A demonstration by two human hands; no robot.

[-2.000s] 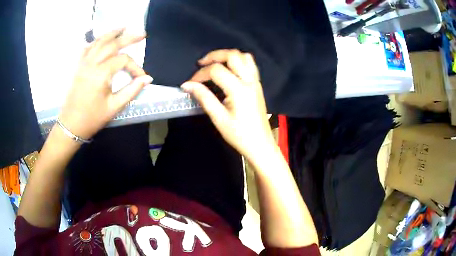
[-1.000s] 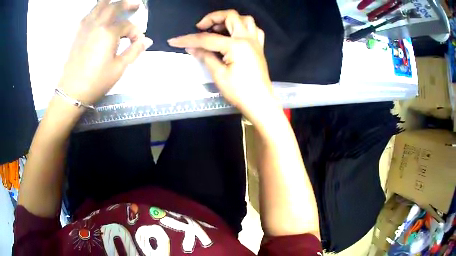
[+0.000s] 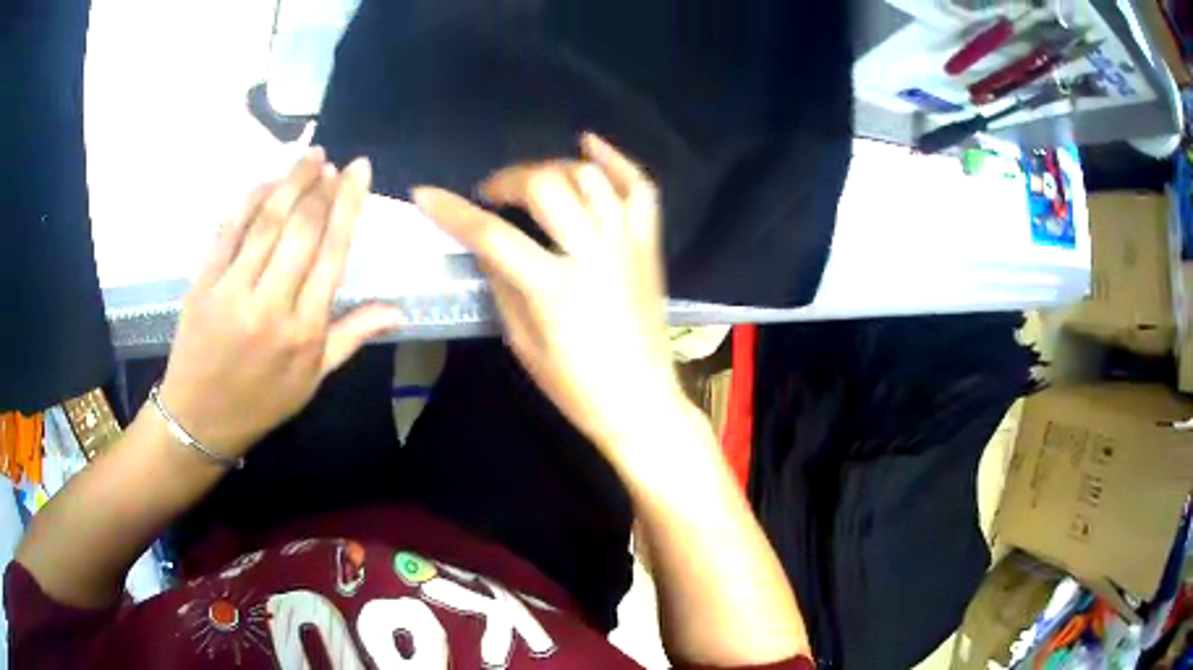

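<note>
A black cloth panel (image 3: 707, 157) lies on the white table (image 3: 903, 223), with one corner over the front edge. My left hand (image 3: 268, 295) is flat, with fingers extended and thumb apart. Its fingertips are by the panel's left edge, and no cloth shows gripped in it. My right hand (image 3: 576, 262) is slightly blurred over the panel's near edge. Its thumb and index fingertips look apart, and whether its curled fingers hold cloth is unclear. A tape ruler (image 3: 451, 312) runs along the front edge, partly behind the hands.
A thick stack of black cut pieces (image 3: 877, 471) lies right of my legs, beside a red strip (image 3: 742, 406). More black cloth (image 3: 46, 210) hangs at the left. A tray (image 3: 903, 79) with red-handled tools (image 3: 1014, 76) is at the upper right. Cardboard boxes (image 3: 1092, 471) stand at the right.
My left hand has gone from a pinch to flat and moved nearer me. The panel's near edge has come back over the table's front edge since one second ago. My right hand has moved nearer too.
</note>
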